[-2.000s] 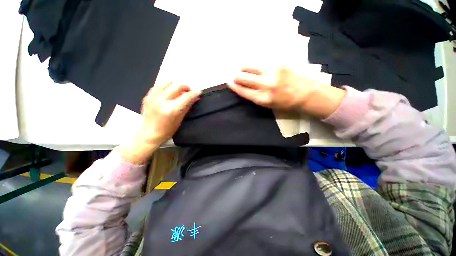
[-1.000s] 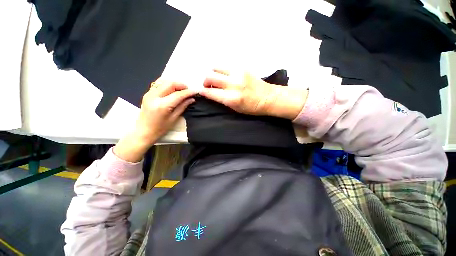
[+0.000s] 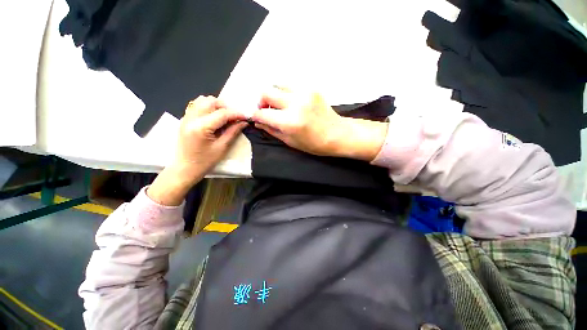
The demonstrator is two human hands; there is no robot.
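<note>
A soft black panel (image 3: 302,166) lies at the table's front edge, against the apron. My left hand (image 3: 207,138) pinches its upper left corner between thumb and fingers. My right hand (image 3: 299,124) lies over the panel's far side, with its fingertips pinching the same corner, close to the left fingertips. Part of the panel's far side sticks out beyond my right hand and wrist. The fingers hide most of the pinched edge, so its fold cannot be made out.
A left pile of flat black panels (image 3: 180,48) lies at the upper left, one tab pointing toward me. A right pile of stepped black panels (image 3: 515,71) lies at the upper right, beyond my right sleeve. Both are on the white table cover (image 3: 309,45).
My right hand has moved left along the panel to the left corner, meeting my left fingertips. Part of the panel's far side now shows beyond my right wrist. The view has shifted slightly.
</note>
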